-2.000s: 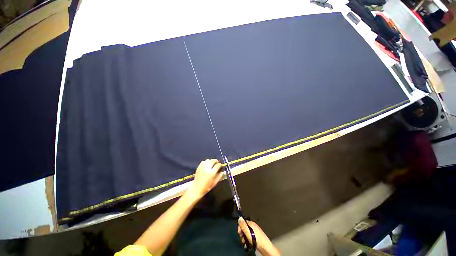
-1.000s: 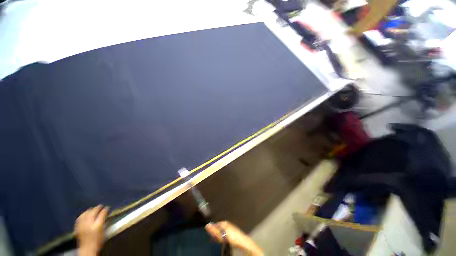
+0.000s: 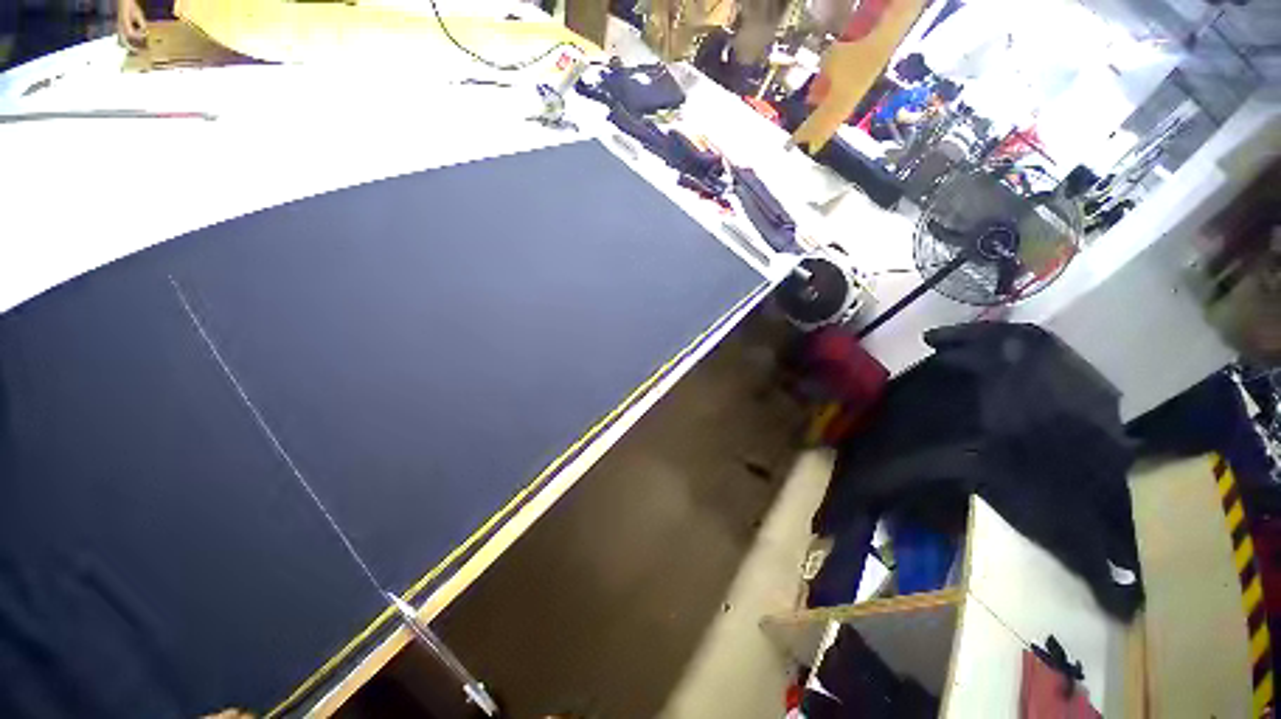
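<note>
The dark cloth (image 3: 422, 323) lies flat on the white-topped table, with a thin yellow selvedge (image 3: 527, 489) along the near edge. A thin white chalk line (image 3: 267, 433) crosses it to that edge. The shears (image 3: 443, 653) have their blades at the selvedge end of the line; their tips are on the cloth edge and their handles are cut off below. My left hand (image 3: 229, 714) shows only as a sliver at the bottom edge, by the cloth's near edge; its grip is hidden. My right hand is out of the picture.
Tan patterns (image 3: 379, 34) and a thin strip (image 3: 106, 115) lie on the far table. Dark pieces (image 3: 674, 148) lie past the cloth's end. A floor fan (image 3: 995, 242), a black cloth pile (image 3: 983, 436) and an open box (image 3: 878, 612) stand to the right.
The view has swung right, bringing the fan into sight. My left hand moved left along the edge, away from the shears. My right hand has left the picture; the shears remain at the line.
</note>
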